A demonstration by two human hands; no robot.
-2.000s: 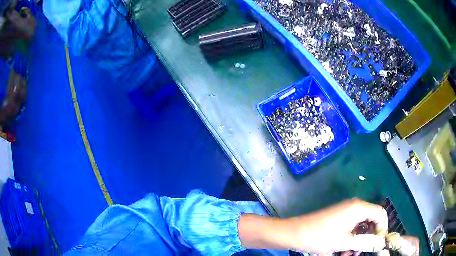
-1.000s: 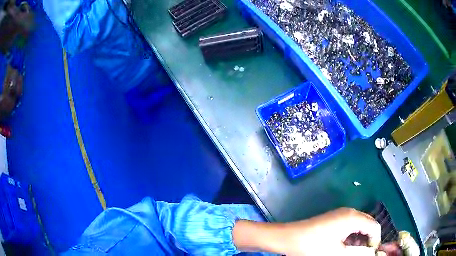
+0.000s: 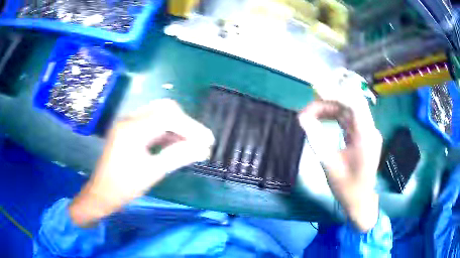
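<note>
Black plastic housings [image 3: 252, 136] lie side by side in a row on the green bench, between my two hands. Their long slots run away from me. My left hand [image 3: 151, 151] is at the left end of the row, thumb and fingertips brought together. My right hand [image 3: 345, 151] is at the right end, thumb and forefinger curled in a ring. Both hands are blurred and overexposed, and I cannot tell whether small parts are between the fingertips.
A small blue parts bin [image 3: 43, 95] is at the left, with a large blue bin [image 3: 136, 33] behind it. A pale base plate [image 3: 242, 38] is at the back. A yellow light curtain [image 3: 413, 75] is back right. Another black housing [image 3: 402, 156] and a blue bin [image 3: 422, 108] are at the right.
The view has swung right and down onto the row of housings. The bins now lie at the left. Both hands are now fully visible and apart, where they were together at the lower right.
</note>
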